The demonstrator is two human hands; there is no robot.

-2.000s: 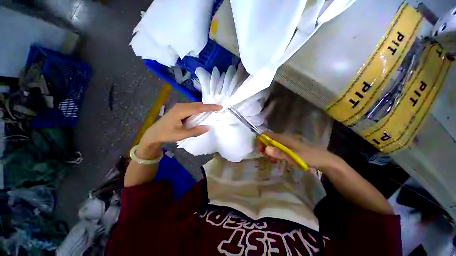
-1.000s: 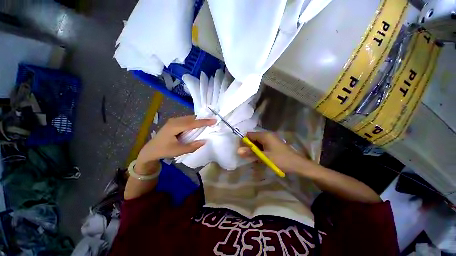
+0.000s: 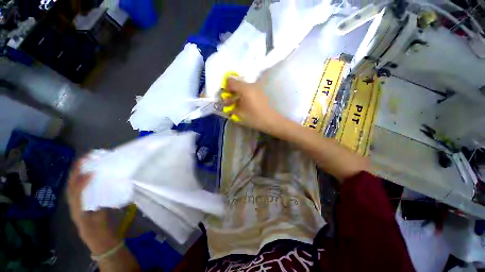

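My left hand, blurred, holds a bundle of white fabric pieces out at the left, its layers fanned towards my lap. My right hand holds the yellow-handled scissors over the edge of the blue crate; the blades point left and are hard to see against white cloth. A white stack lies on the blue crate, near the blade end. More white fabric lies behind my right hand on the pale table.
A holder with two yellow "PIT" bands stands on the table, with the sewing machine behind it. Small tools lie at the right table edge. Another blue crate is on the floor at left. A tan apron covers my lap.
My left hand has moved left with the bundle, away from the hanging white fabric. My right hand has moved up and forward with the scissors. The view has shifted, showing more of the machine.
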